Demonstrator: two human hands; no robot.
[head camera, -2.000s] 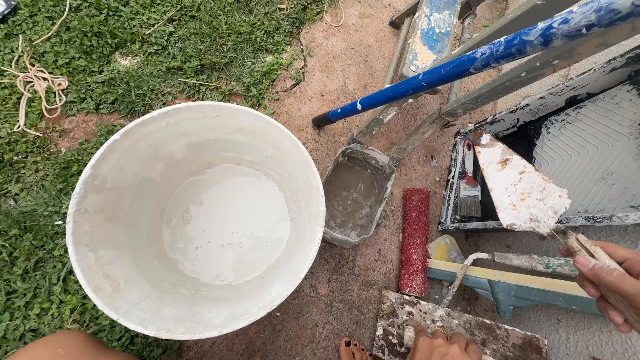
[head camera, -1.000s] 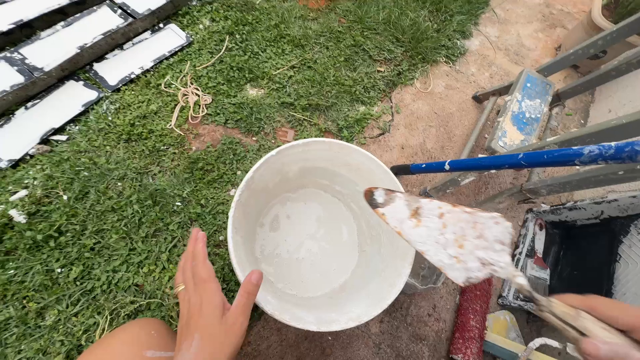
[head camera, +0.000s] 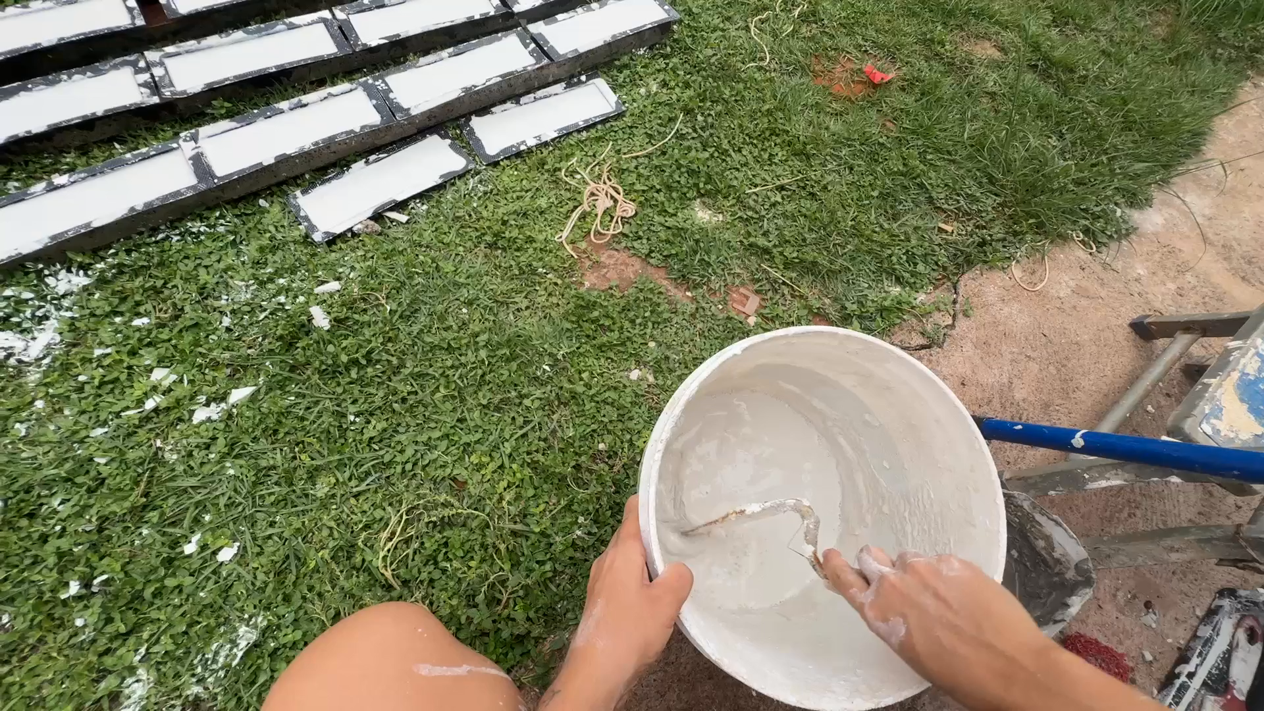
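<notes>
A white plastic bucket stands at lower centre-right, its inside coated with pale residue. My left hand grips its left rim, thumb over the edge. My right hand reaches over the near right side and holds a paint-smeared trowel inside the bucket. The trowel's blade is seen nearly edge-on, close to the left inner wall. My right fingers hide its handle.
White-filled black moulds lie at upper left, a tangled cord on the grass. Right of the bucket are a blue pole, a dirty container, a metal ladder and a red roller.
My left hand, on a spattered board two seconds ago and beside the bucket one second ago, now holds the rim. The trowel has moved from above the bucket's right side into it. The view has swung left.
</notes>
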